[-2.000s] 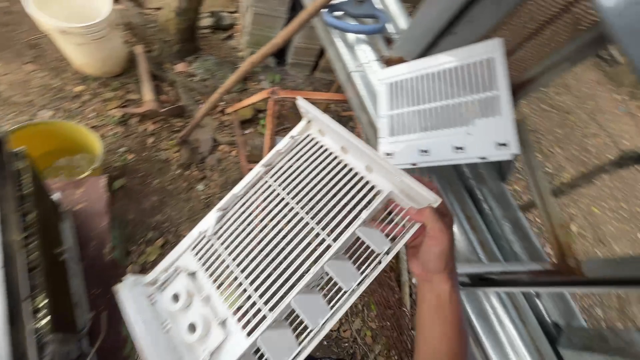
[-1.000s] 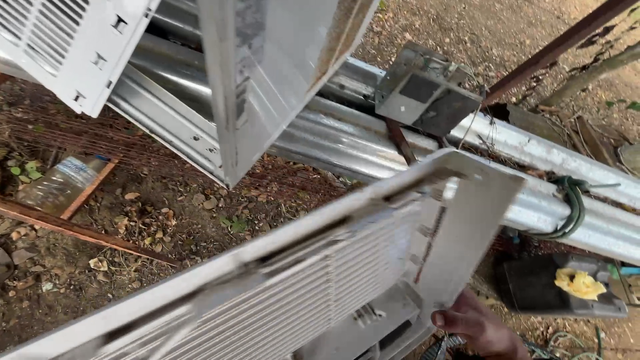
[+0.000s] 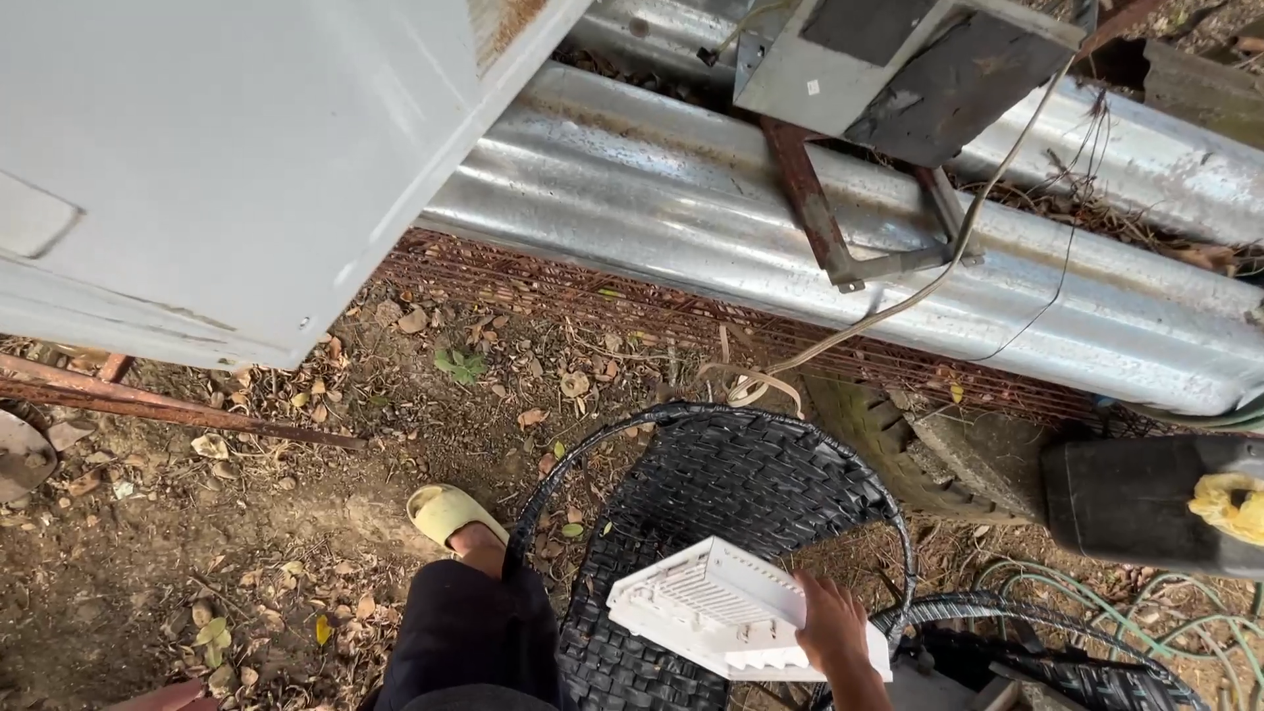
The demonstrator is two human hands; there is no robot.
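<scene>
My right hand point(image 3: 831, 627) grips one end of a white slatted plastic grille point(image 3: 706, 602), low in the view and right of centre. Under the grille is the seat of a black woven chair point(image 3: 632, 681), and its rounded back curves above. Whether the grille rests on the seat or is held just over it, I cannot tell. My left hand is out of the frame. A large white metal panel or casing point(image 3: 227, 148) fills the upper left.
Corrugated metal sheets point(image 3: 632, 197) cross the upper right, bearing a grey metal box point(image 3: 899, 69) and a cable. Rusty bars point(image 3: 178, 405) lie at left. A black container point(image 3: 1136, 494), a green hose point(image 3: 1136, 612) and another woven chair point(image 3: 1047, 602) stand at right.
The view has swung to the right and down. The grille, earlier held up close in front of me, is now lower, over the woven chair, with my right hand at its end.
</scene>
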